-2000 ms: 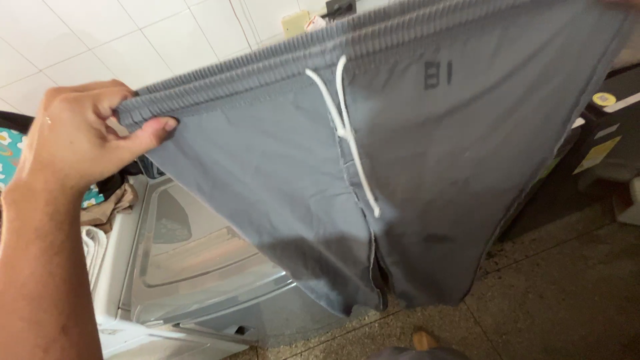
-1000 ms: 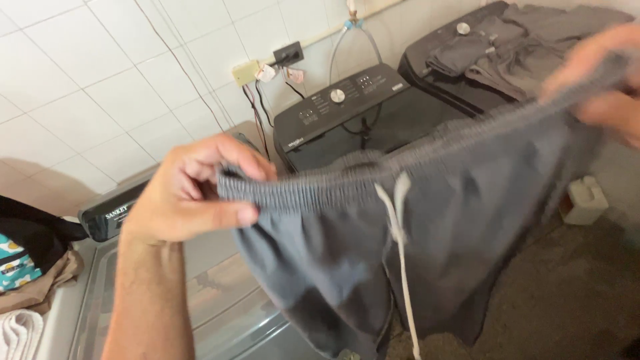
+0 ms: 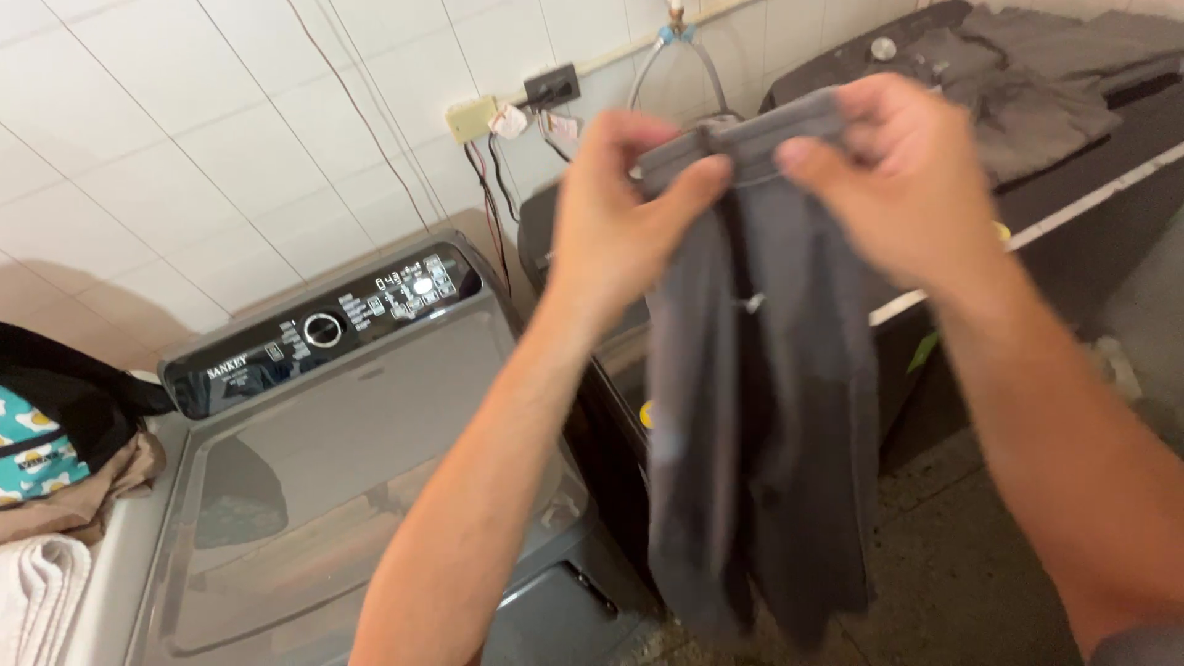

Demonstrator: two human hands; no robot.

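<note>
Grey fabric shorts (image 3: 805,351) hang in the air right of the middle of the head view, blurred by motion. My left hand (image 3: 638,194) pinches the waistband at its left part, thumb in front. At the waistband's right end, my right hand (image 3: 897,166) grips the cloth between thumb and fingers. Both hands are close together, with a short stretch of waistband between them. A darker strip runs down the middle of the hanging cloth, with a small pale spot on it. No white drawstring can be made out clearly.
A grey top-load washing machine (image 3: 370,425) stands at the left, lid down. Folded white cloth (image 3: 42,592) and a patterned bag (image 3: 37,444) lie left of it. More grey garments (image 3: 1036,102) rest on a dark machine at the upper right. Plugs and cables fill a black wall outlet (image 3: 552,85).
My hands have come closer together along the waistband, and the shorts, earlier spread wide, now hang narrow. The white drawstring seen in front before no longer shows clearly.
</note>
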